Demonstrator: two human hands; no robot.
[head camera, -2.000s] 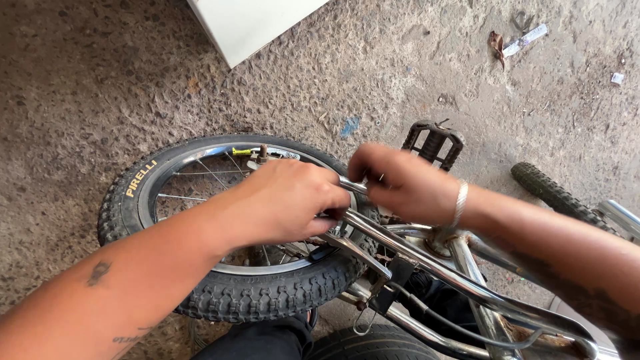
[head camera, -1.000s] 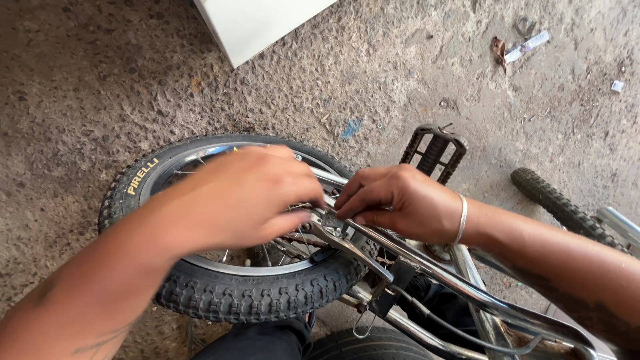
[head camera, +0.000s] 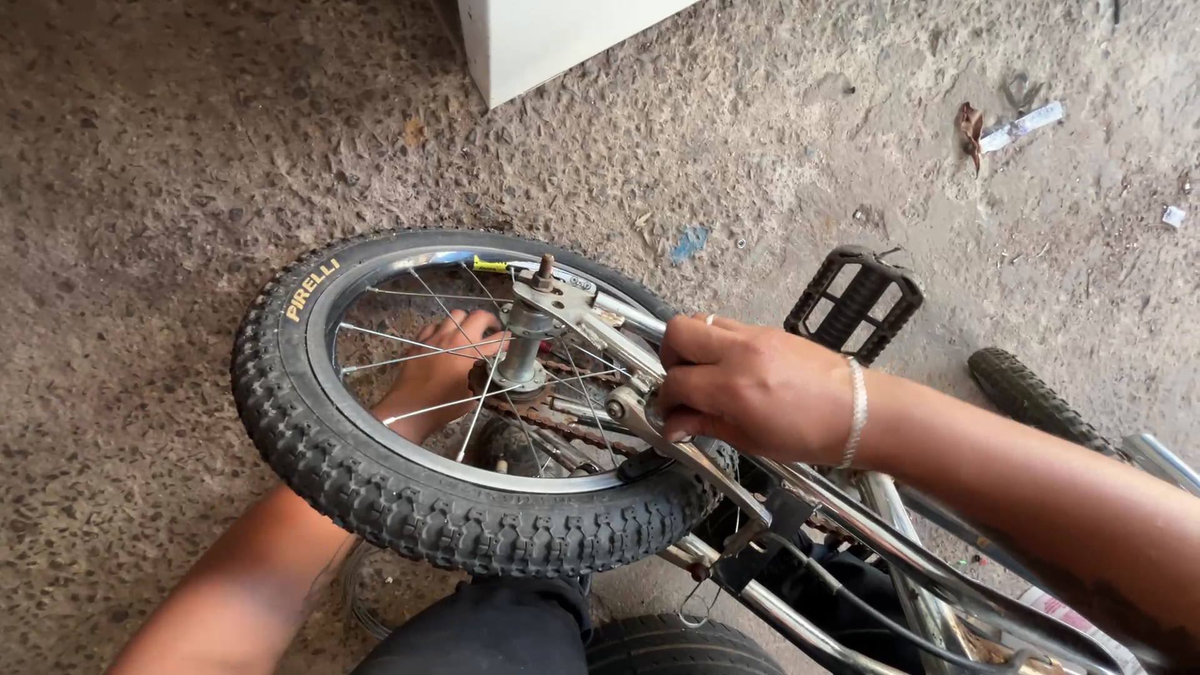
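A bicycle's rear wheel with a knobby Pirelli tire (head camera: 469, 525) lies tilted in a chromed frame (head camera: 881, 544). My left hand (head camera: 441, 361) is beyond the spokes, under the wheel near the rusty chain (head camera: 581, 431); its fingertips are partly hidden by the hub (head camera: 520, 347). My right hand (head camera: 750, 384) has its fingers curled round the frame tube near the brake caliper arm (head camera: 698, 459). The threaded axle end with a nut (head camera: 544, 272) stands up through the dropout (head camera: 567, 300).
A black pedal (head camera: 858, 300) juts out above the frame. Another tire (head camera: 1036, 398) shows at the right and one (head camera: 666, 647) at the bottom. A white box-like object (head camera: 562, 37) stands at the top. Litter (head camera: 1022, 127) lies on the rough concrete.
My left hand has moved from above the hub and frame to beneath the wheel. My right hand stays at the frame tube. The axle end and dropout are now uncovered.
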